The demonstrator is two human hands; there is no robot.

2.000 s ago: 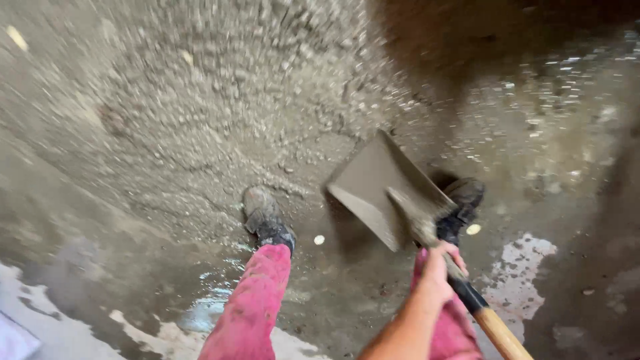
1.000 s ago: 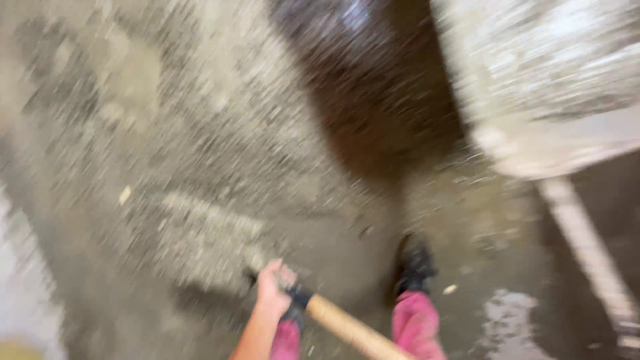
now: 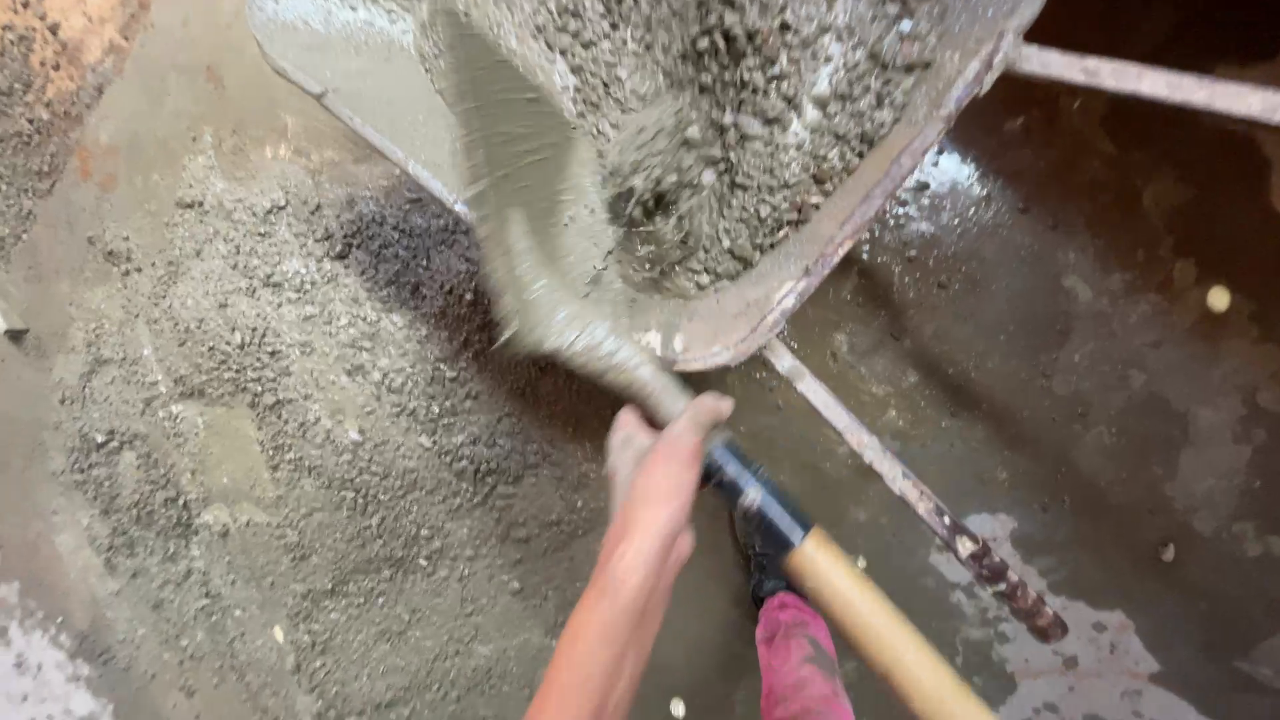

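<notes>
My left hand (image 3: pixel 665 450) is closed around the metal neck of a shovel (image 3: pixel 880 630), just above its black collar; the wooden handle runs down to the bottom edge. The shovel's blade, blurred and coated grey, is tilted over the left rim of a wheelbarrow (image 3: pixel 730 345). Wet gravelly concrete mix (image 3: pixel 760 130) lies inside the tray, with some of it blurred beside the blade. My right hand is out of the frame.
A wheelbarrow handle (image 3: pixel 890 465) slants down right; the other (image 3: pixel 1150 85) extends to the right edge. Loose concrete mix (image 3: pixel 330 480) is spread over the wet floor at left. My boot (image 3: pixel 762 555) stands below the wheelbarrow.
The shovel has come up from the floor to the wheelbarrow, its blade now over the tray. The view has swung toward the wheelbarrow, which shows much more fully than a second ago.
</notes>
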